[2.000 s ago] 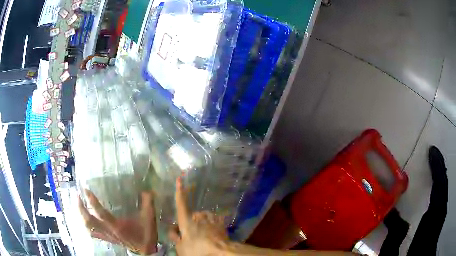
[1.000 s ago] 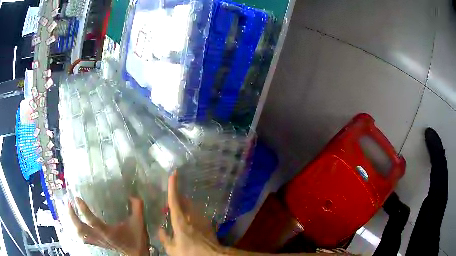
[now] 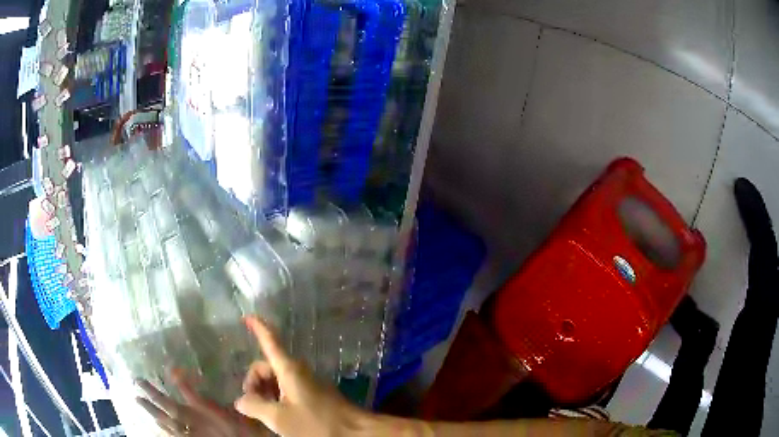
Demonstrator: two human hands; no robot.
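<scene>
Tall stacks of clear blister trays (image 3: 149,247) with rows of pockets lean on the bench, blurred and shiny. My left hand (image 3: 192,414) is low in the picture, over the trays' lower end, fingers spread, partly cut off by the bottom edge. My right hand (image 3: 286,388) lies beside it, index finger extended on the trays, other fingers bent. No grip on a tray edge is visible. Blue turnover trays (image 3: 337,102) stand above the stacks, with a clear cover (image 3: 269,111) and a white paper card (image 3: 198,85) beside them.
A red stool (image 3: 568,316) stands on the tiled floor (image 3: 547,111) at right. The bench's pale edge (image 3: 427,119) runs between. Blue plastic (image 3: 436,282) and a brown box-like object (image 3: 474,375) are below it. A shelf edge with stickers (image 3: 55,162) and a blue basket (image 3: 47,273) are at left.
The view has shifted, so the bench and trays sit further left. My left hand has turned flatter and lower in the picture. My right hand stays at the stack's lower end.
</scene>
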